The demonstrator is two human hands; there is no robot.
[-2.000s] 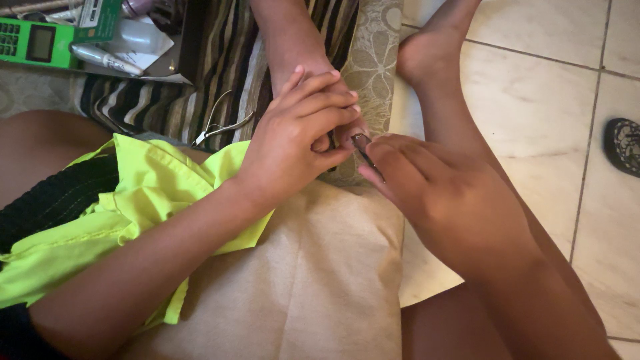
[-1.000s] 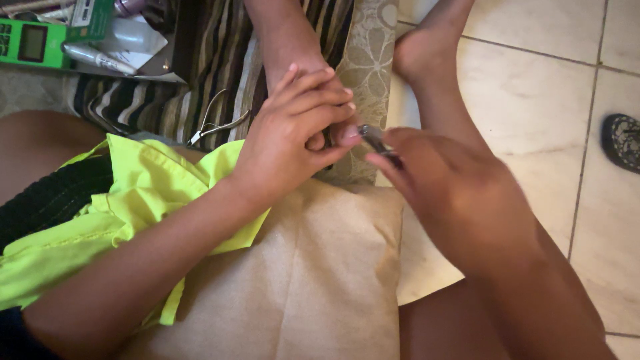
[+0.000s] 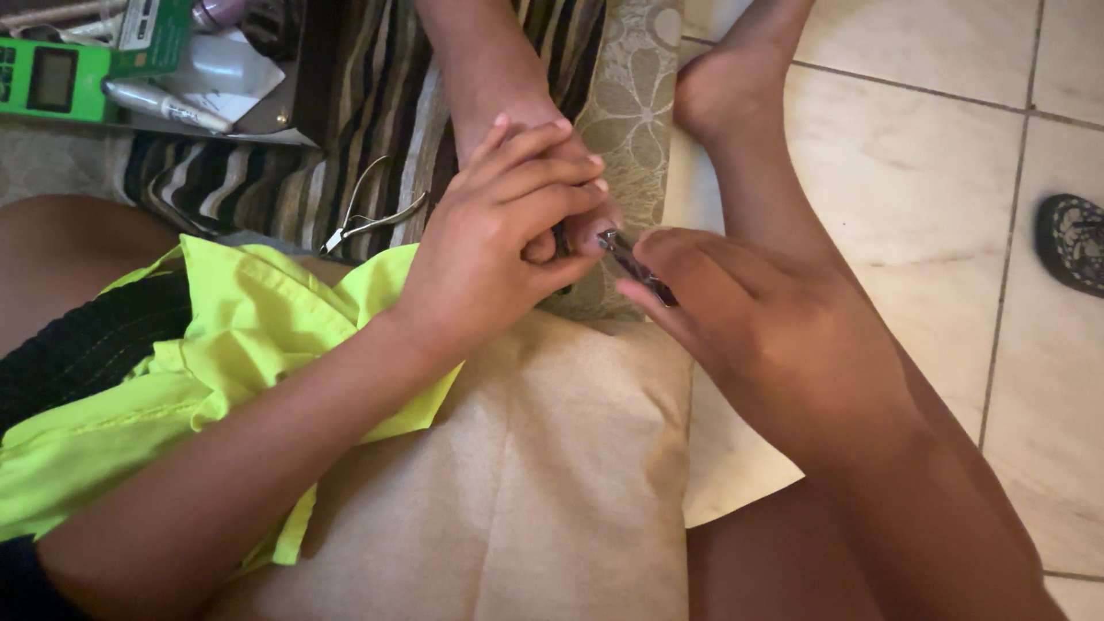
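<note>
My left hand (image 3: 509, 216) lies over the front of a bare foot (image 3: 595, 228), its fingers spread across the top and its thumb beside the big toe. Between the thumb and fingers of my right hand (image 3: 742, 302) is a metal nail clipper (image 3: 634, 267), with its jaws at the big toe's nail. Whether the jaws are closed on the nail cannot be told. Something dark shows between the toes. Left of my left hand, a pair of cuticle nippers (image 3: 371, 220) rests with handles spread on a striped cloth (image 3: 379, 112).
A dark tray (image 3: 306, 86) at the upper left holds a green device with a screen (image 3: 56, 78), a green box (image 3: 155, 39) and a capped tube (image 3: 168, 105). A beige cushion (image 3: 517, 474) lies below the foot. A patterned black item (image 3: 1074, 241) is on the tiled floor.
My right hand was blurred a second ago, with the clipper tilted differently; now the clipper's jaws point at the big toe's nail again. My left hand stays on the foot.
</note>
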